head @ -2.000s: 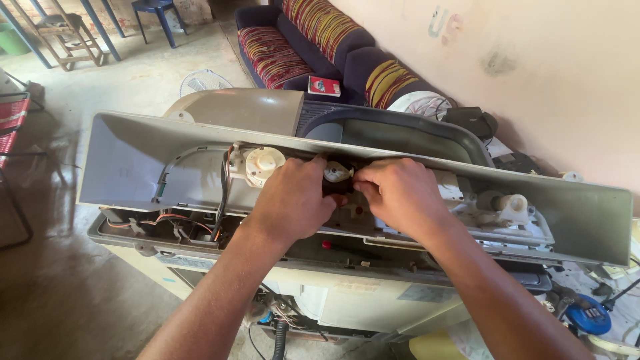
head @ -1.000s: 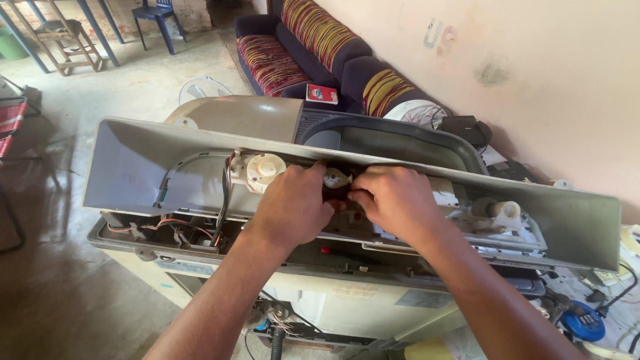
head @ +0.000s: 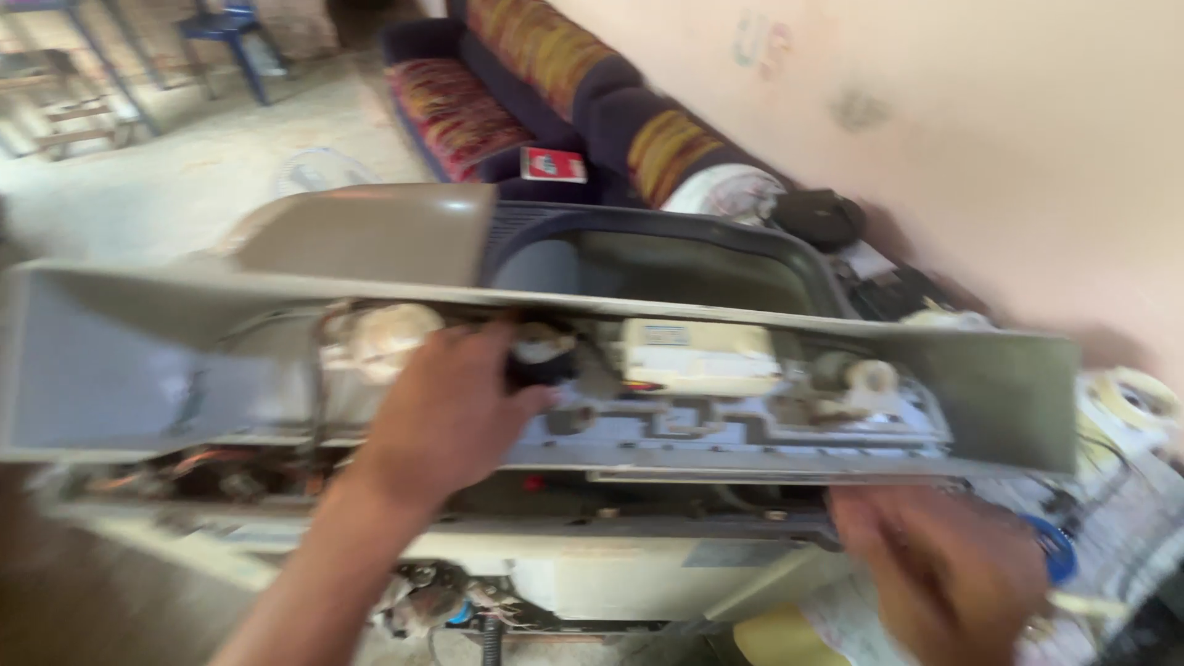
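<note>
The opened control panel housing (head: 990,398) of what looks like a semi-automatic washing machine lies upturned across the machine's top. My left hand (head: 453,398) is inside it, fingers around a dark round part (head: 541,356), probably a timer or switch. To the left of that hand is a cream round timer-like part (head: 393,342); to its right sits a white box-shaped part (head: 700,356) with a label. My right hand (head: 943,564), blurred, is below the housing's right end with its fingers curled; whether it holds something cannot be told.
Wires (head: 203,467) run along the machine's open top edge at left. Behind the housing are a beige lid (head: 361,236) and a dark-rimmed tub opening (head: 684,222). A blue round object (head: 1050,548) and white sheets lie at right. A sofa (head: 462,111) stands beyond.
My right hand has left the dark round part and moved right and down, past the housing's lower edge. The left hand stays at that part. The white box-shaped part is now uncovered.
</note>
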